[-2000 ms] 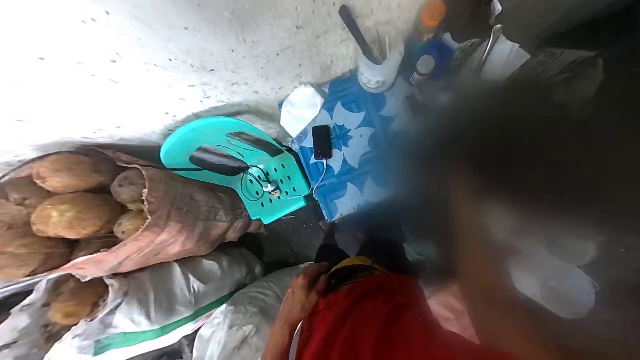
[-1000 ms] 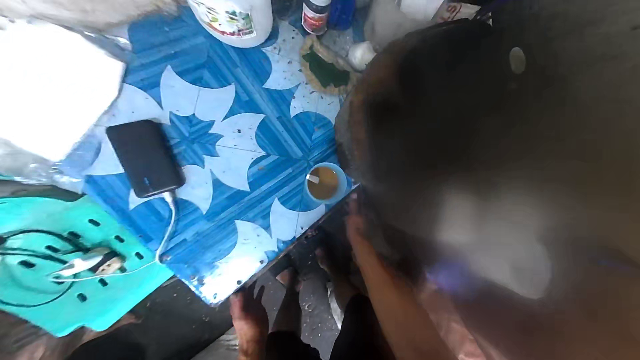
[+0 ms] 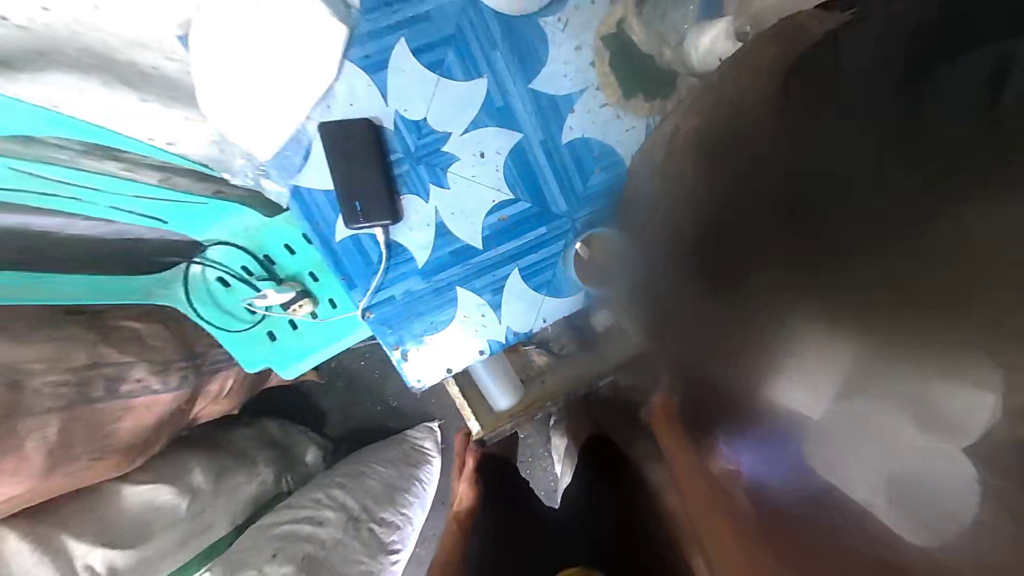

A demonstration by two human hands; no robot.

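A wooden drawer [image 3: 552, 384] stands pulled out under the near edge of the table with a blue patterned top [image 3: 480, 264]. In it lies a white cylindrical object [image 3: 498, 382], with other small things that are unclear. My left hand [image 3: 466, 472] is at the drawer's front left corner, its fingers along the side. My right hand [image 3: 664, 408] is near the drawer's right end, blurred and partly lost in the dark smear. A black power bank or phone [image 3: 360, 174] with a white cable lies on the table. A cup of brown drink [image 3: 594, 260] stands near the table's edge, partly blurred over.
A turquoise plastic chair [image 3: 296, 344] at the left bears cables and a plug [image 3: 300, 302]. Full sacks [image 3: 344, 496] lie below it. A white sheet [image 3: 268, 72] and an opened bag with green contents [image 3: 640, 68] lie on the table. A dark blur covers the right side.
The drawer has come out from under the table; it was not visible a second ago. My left hand, earlier open below the table's edge, is now at the drawer's corner.
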